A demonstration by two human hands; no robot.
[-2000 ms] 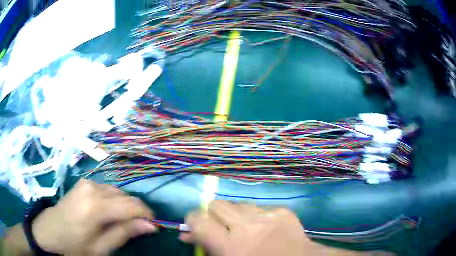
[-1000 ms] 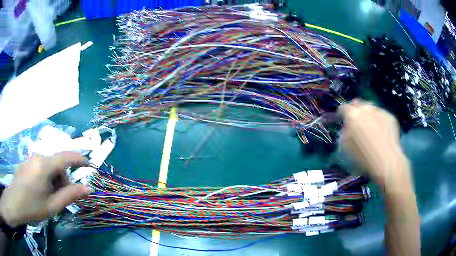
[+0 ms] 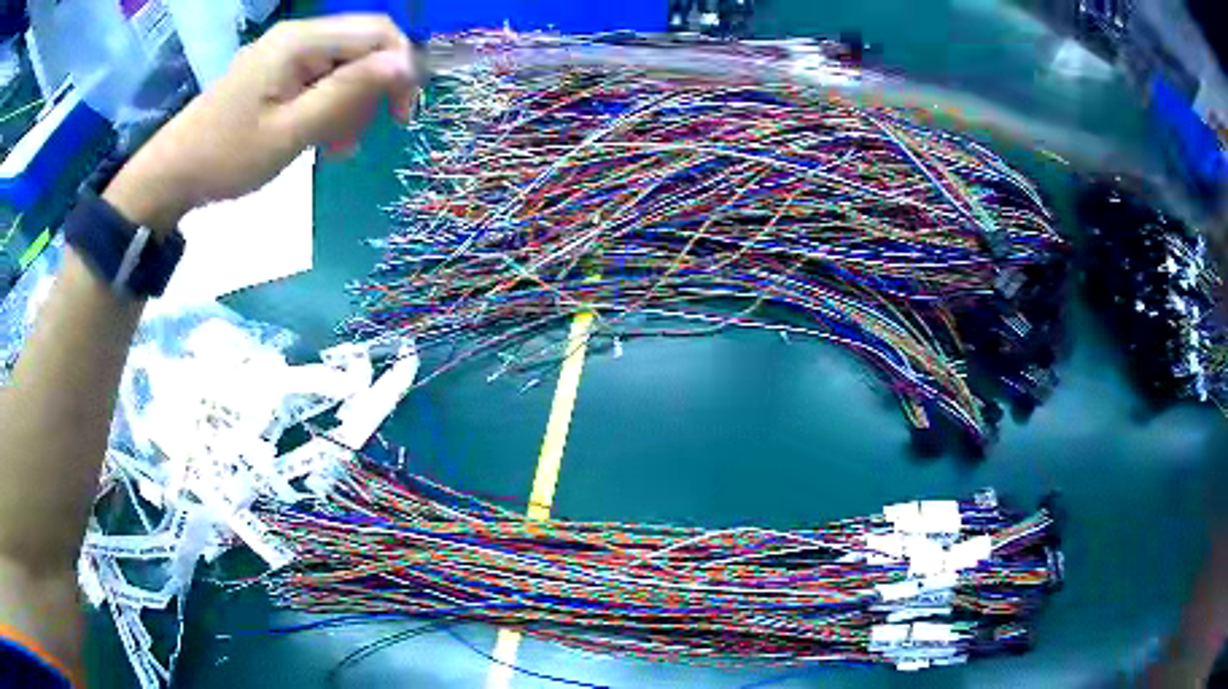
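My left hand [image 3: 303, 101] is raised at the upper left, fingers closed at the start of a blurred wire harness [image 3: 633, 59]. This runs right across the far edge of the large pile of unlabelled harnesses [image 3: 700, 189]. My right hand is out of the picture; only a blurred skin-toned patch shows at the right edge. The nearer labelled harness bundle [image 3: 620, 579] lies flat, with white marker sleeves [image 3: 927, 559] near its right end. Tangled white marker strips [image 3: 209, 431] lie at its left end.
A clear plastic bag [image 3: 202, 337] lies among the strips, beside a white paper sheet [image 3: 263, 236]. A dark connector heap [image 3: 1145, 296] is at the far right. Yellow tape [image 3: 559, 417] crosses the green mat. Blue objects [image 3: 539, 14] stand at the far edge.
My left hand has risen from the marker strips to the upper left and closed on a harness. My right hand has left the connector end of the pile and gone out of the picture.
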